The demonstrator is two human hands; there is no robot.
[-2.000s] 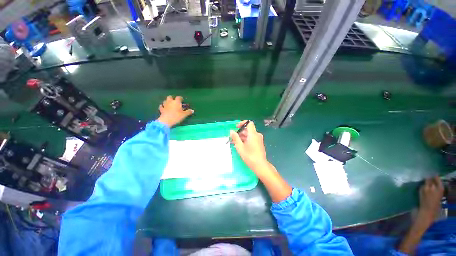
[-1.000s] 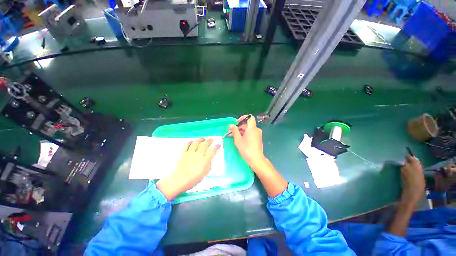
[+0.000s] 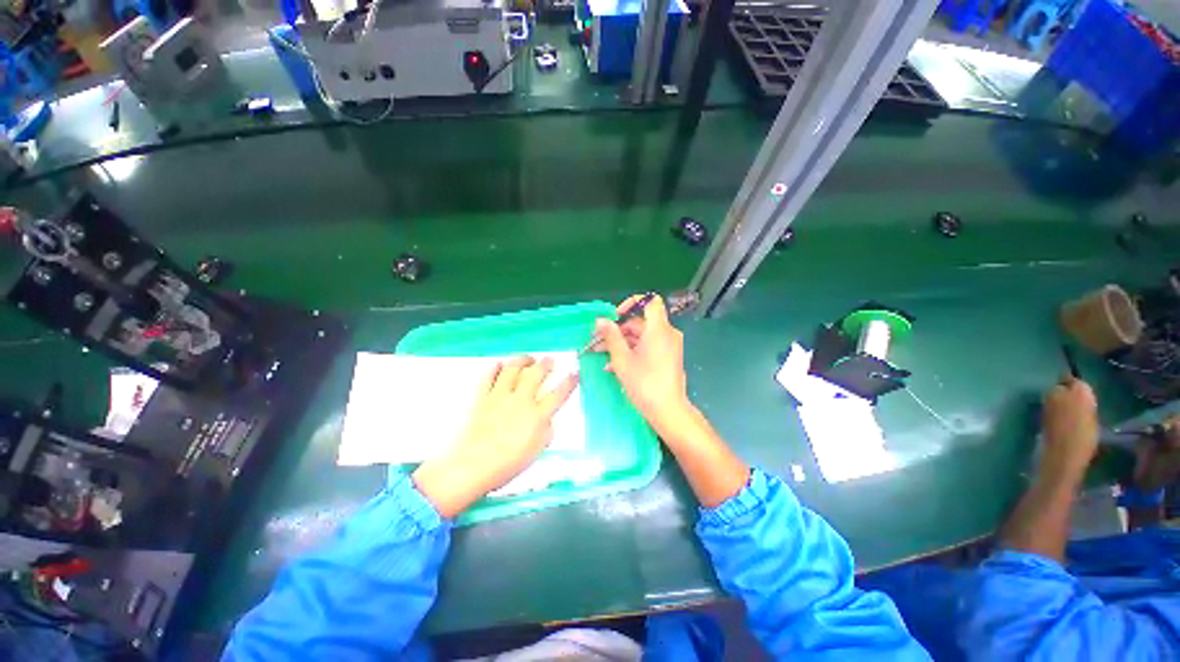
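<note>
A white sheet point(image 3: 408, 411) lies across the green tray point(image 3: 447, 330) and sticks out past its left side. My left hand point(image 3: 502, 427) rests on the sheet with its fingers spread, near the sheet's right part. My right hand point(image 3: 647, 365) holds dark tweezers point(image 3: 634, 310) like a pen, over the tray's upper right. Their tip points down-left to the sheet's upper right corner, close to my left fingertips. Whether the tip grips anything is too small to tell. Pale material shows in the tray below my left hand.
A grey post point(image 3: 802, 155) rises behind the tray. Small black units point(image 3: 409, 266) are spaced along the green surface beyond. A spool point(image 3: 875, 339) on a black stand is at right, with white papers point(image 3: 841, 437). Clamp fixtures point(image 3: 136, 291) stand at left. Another person's hand point(image 3: 1069, 420) is at right.
My left hand has come from beyond the tray onto the sheet. The sheet now reaches further left. The small black units have shifted left. The tweezers remain in my right hand.
</note>
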